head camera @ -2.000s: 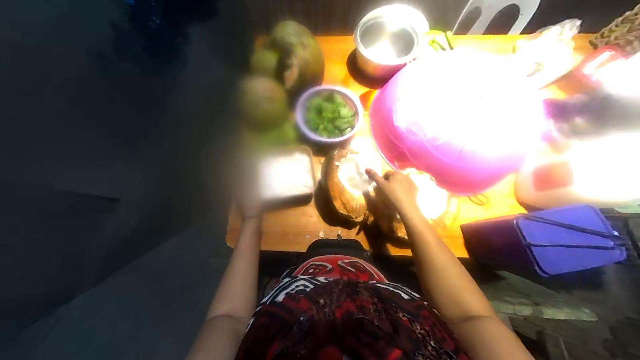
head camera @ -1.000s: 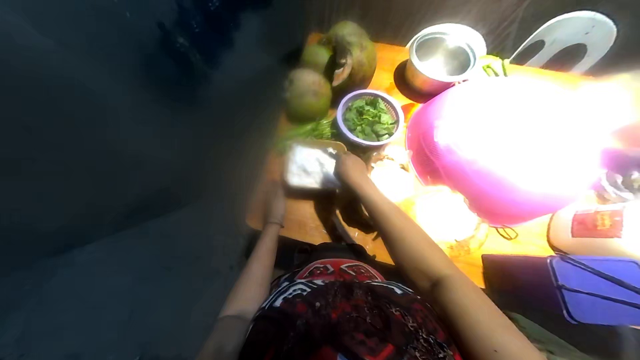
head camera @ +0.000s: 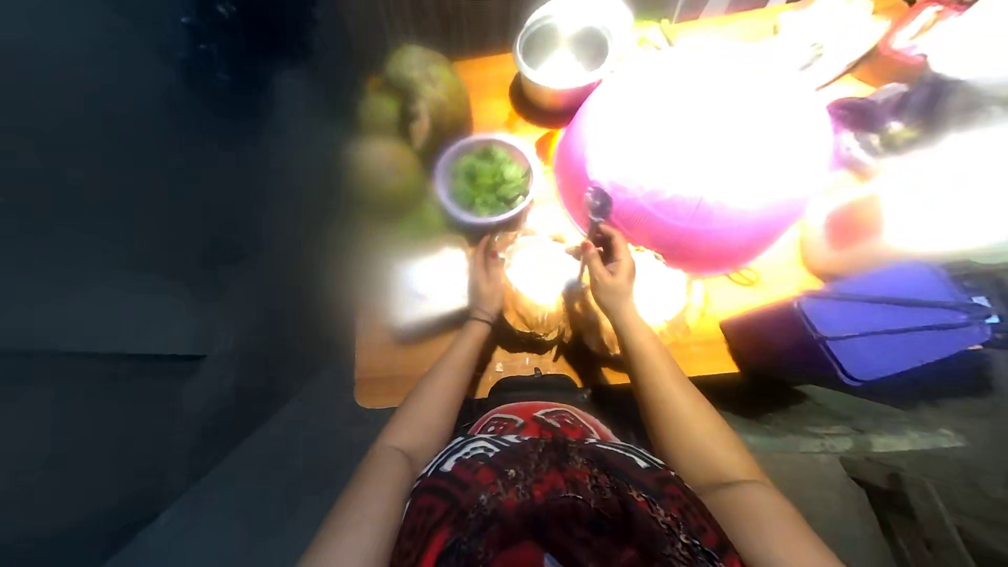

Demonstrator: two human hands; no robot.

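Observation:
A metal spoon is in my right hand, its bowl pointing away from me beside the pink rounded thing. My left hand rests against the left side of a brown, rounded husk-like thing, whose pale top is washed out by glare. A second such brown thing lies under and beside my right hand. Left of my left hand sits a container with white contents, blurred. Beyond it stands a bowl of chopped green leaves.
Large green fruits lie at the table's far left. A metal pot stands at the back. The large pink rounded thing fills the middle right of the wooden table. A purple container is at the right edge.
My right hand has moved right, away from the white-filled container, and now shows a spoon. My left hand has left that container's side and is at the brown thing.

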